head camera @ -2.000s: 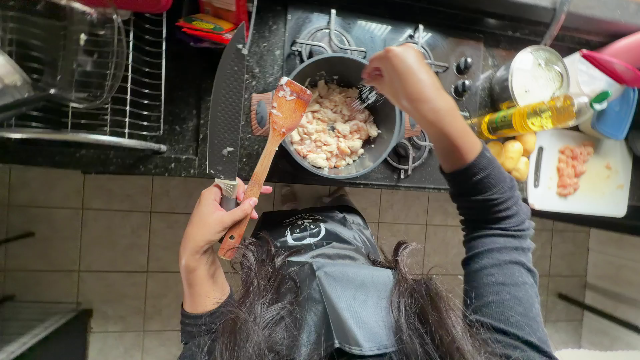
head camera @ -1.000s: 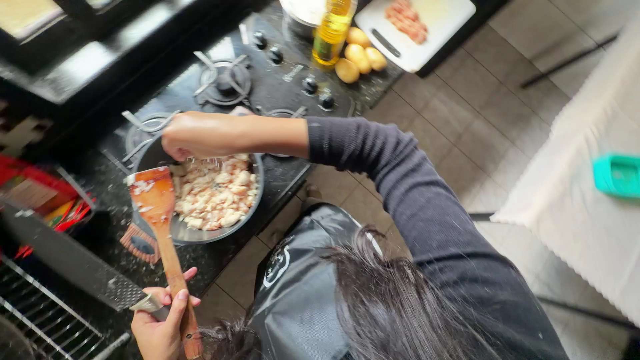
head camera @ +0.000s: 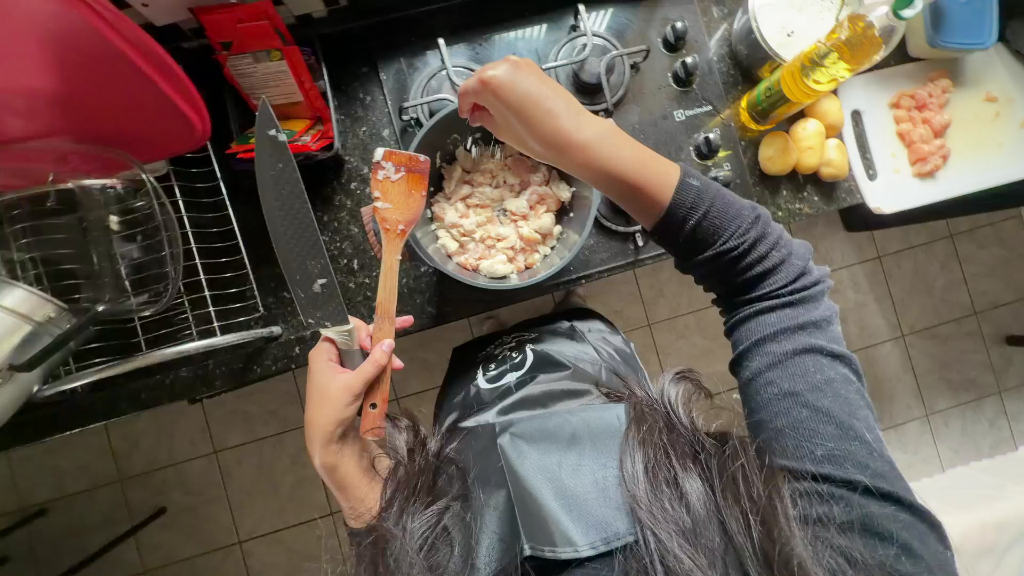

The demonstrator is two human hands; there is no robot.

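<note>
My left hand (head camera: 344, 400) holds a wooden spatula (head camera: 388, 264) and a large dark-bladed knife (head camera: 298, 224) together by their handles, both blades pointing away from me. Bits of food cling to the spatula's head. A dark pot (head camera: 588, 228) on the gas cooktop holds chopped pale meat pieces (head camera: 500, 212), probably chicken. Over the pot's far side, my right hand (head camera: 524, 104) is bent down with its fingertips pinched together. Small whitish bits or strands show just under the fingers; whether they are held or falling I cannot tell.
Left are a wire dish rack (head camera: 200, 240), a red tub (head camera: 96, 88) and red packets (head camera: 268, 72). Right of the cooktop (head camera: 656, 96) are an oil bottle (head camera: 800, 80), potatoes (head camera: 808, 144), a container of white food (head camera: 792, 28) and a white cutting board (head camera: 872, 172) with diced raw meat (head camera: 920, 124).
The view swung sharply and came back. My right hand stays over the pot, its fingers now drawn together above the far side. My left hand keeps hold of both tools.
</note>
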